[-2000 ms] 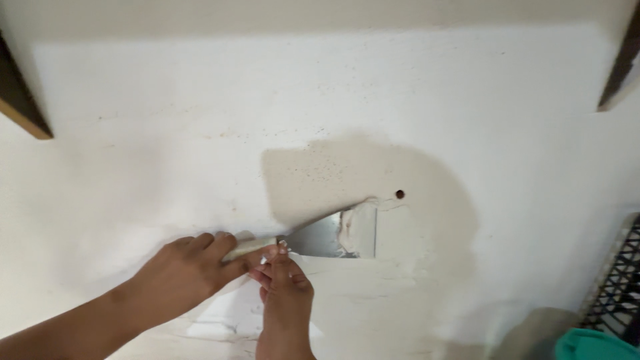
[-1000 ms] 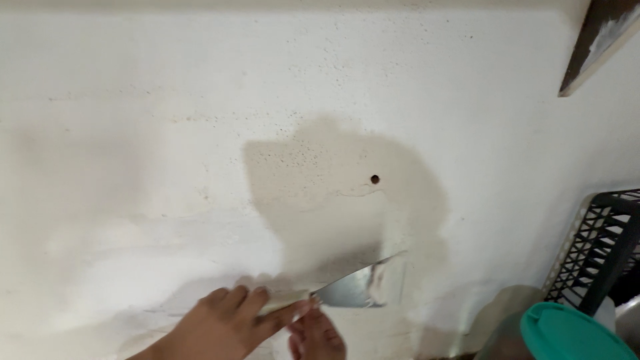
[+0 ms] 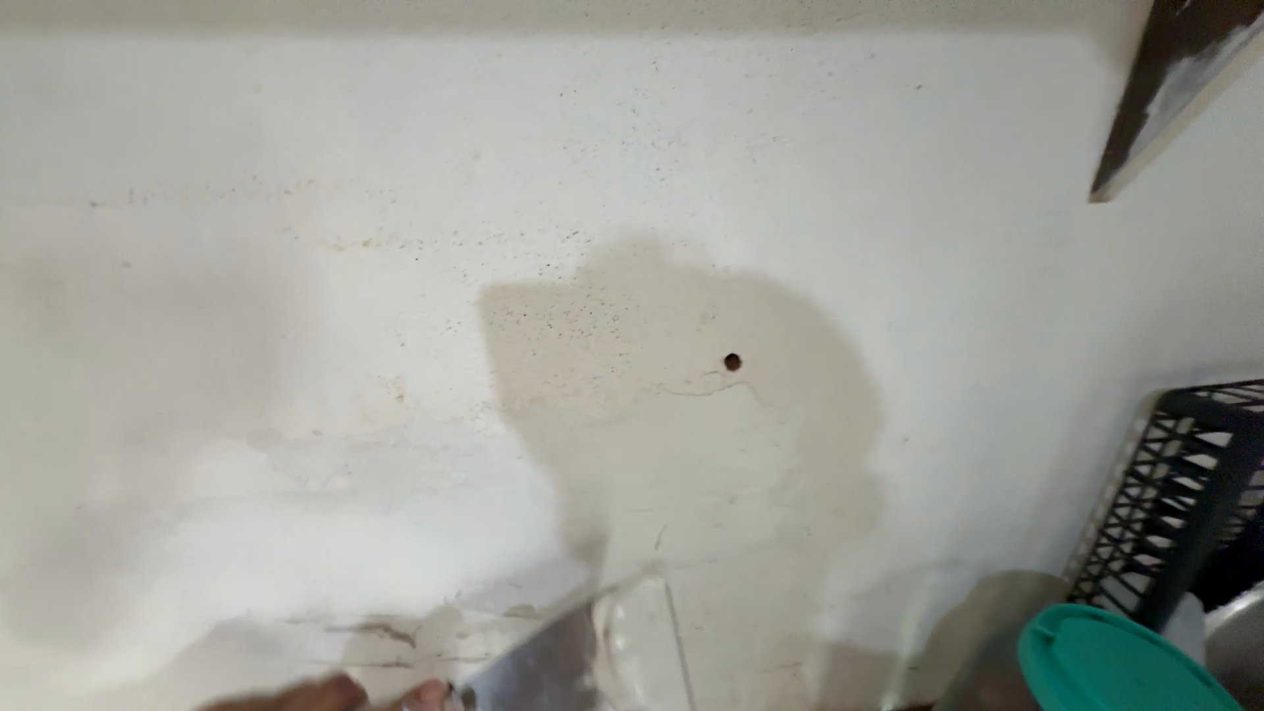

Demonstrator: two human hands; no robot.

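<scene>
At the bottom edge, a metal putty knife [image 3: 553, 657] lies with its broad blade against the white wall [image 3: 790, 128]. Pale filler coats the blade near its front edge. My left hand [image 3: 296, 694] grips the knife, mostly cut off by the frame; the handle is out of sight. A fingertip, seemingly of my right hand [image 3: 431, 693], shows beside the blade's base, the rest of it hidden below. Above the blade, the wall has a small round hole [image 3: 732, 362] with a thin crack [image 3: 696, 392] just under it. Rough brownish marks [image 3: 385, 630] run left of the blade.
On the right stands a black plastic lattice basket [image 3: 1170, 504], with a teal lid [image 3: 1116, 662] on a container below it. A dark triangular bracket [image 3: 1145, 109] juts in at the upper right. Shadows fall across the middle of the wall.
The putty knife and both hands have moved down the wall, away from the hole, and now sit partly outside the frame. The view has shifted somewhat.
</scene>
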